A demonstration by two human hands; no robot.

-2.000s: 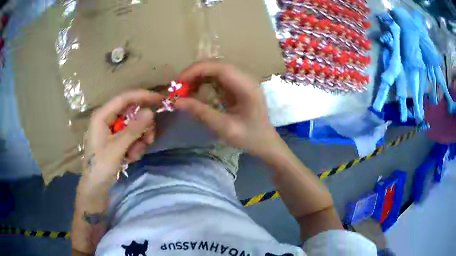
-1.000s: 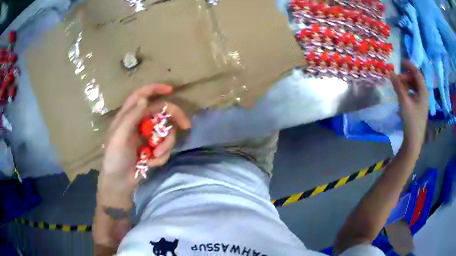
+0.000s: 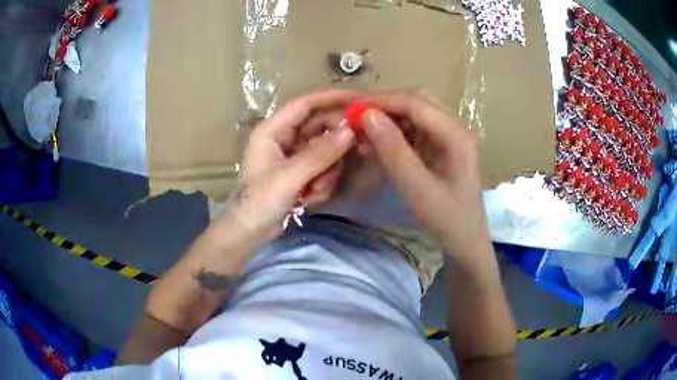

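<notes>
My left hand (image 3: 278, 163) and my right hand (image 3: 427, 159) meet over the near part of the cardboard sheet (image 3: 197, 96). Between their fingertips they hold a figurine (image 3: 357, 113), of which mainly the round red head shows. My left palm also holds at least one other figurine, whose white-and-pink limbs (image 3: 295, 217) hang out below the hand. Most of both figurines is hidden by the fingers. A small whitish round cup (image 3: 350, 62) stands on a dark smudge on the cardboard, beyond my hands.
Dense rows of red-headed figurines (image 3: 605, 119) lie on the metal bench at right. A pile of white-pink parts (image 3: 497, 20) is at the cardboard's upper right. Loose red-headed pieces (image 3: 74, 22) lie at far left. Light-blue limp shapes (image 3: 657, 230) are at the right edge.
My right hand has come back from the right end of the figurine rows to my left hand. My left hand has closed more. The view has shifted left, showing more loose figurines.
</notes>
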